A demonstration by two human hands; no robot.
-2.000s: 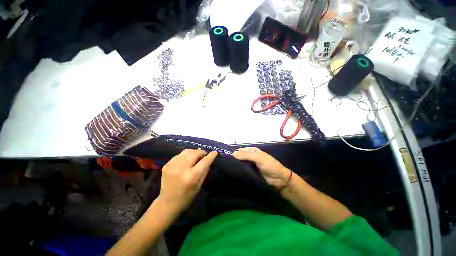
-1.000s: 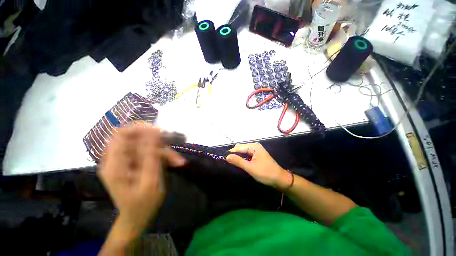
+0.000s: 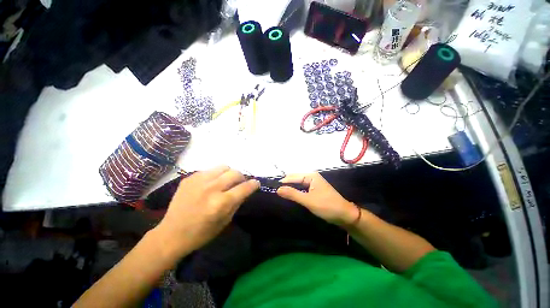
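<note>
The black garment [image 3: 241, 225] hangs over the table's near edge and down in front of the green sleeves. A short silvery piece of chain trim [image 3: 269, 189] shows on its edge between my hands. My left hand [image 3: 208, 201] pinches the edge with thumb and fingers. My right hand [image 3: 310, 194] pinches the edge just to the right of it. No needle can be made out. The striped weight bag [image 3: 146, 157] sits at the left on the table's near edge; the cloth beside it is partly hidden by my left hand.
Yellow-handled nippers [image 3: 246, 103] lie mid-table, with loose chain [image 3: 193, 99] to their left. Red-handled scissors [image 3: 353, 144] lie at the right beside rows of metal rings [image 3: 325, 81]. Black thread cones [image 3: 279, 57], a phone [image 3: 335, 27], a bottle [image 3: 396, 33] and a labelled bag [image 3: 491, 33] are farther back.
My left hand moved off leftward, blurred and raised over the striped bag, and is now back at the garment edge beside my right hand. My right hand has stayed on the edge.
</note>
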